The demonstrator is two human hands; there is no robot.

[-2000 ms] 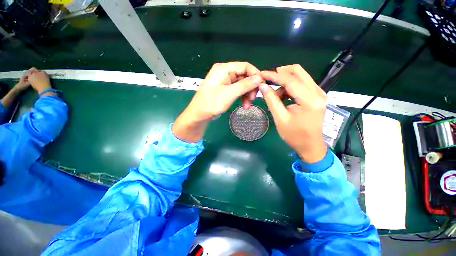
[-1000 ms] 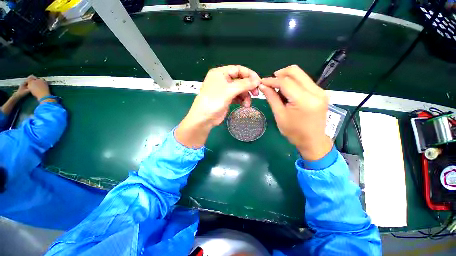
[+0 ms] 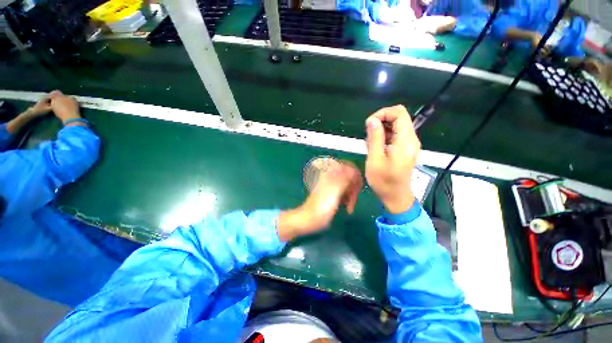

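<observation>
My right hand is raised above the bench by the belt edging. Its thumb and fingers are curled together around a small dark piece, mostly hidden in them. My left hand is blurred and lies over the right and lower part of the round screw dish. Its fingers point right and down; whether it holds anything cannot be told. The electric screwdriver is partly hidden behind my right hand.
Right of my right hand are a clear bag, a paper sheet and a red and black unit. A pale post rises ahead on the left. Another person's hands are at far left; two black pieces sit on the belt.
My hands have parted. My left hand has moved down to the dish, while my right stays raised with its fingers curled. The view has shifted, showing more of the far side of the line.
</observation>
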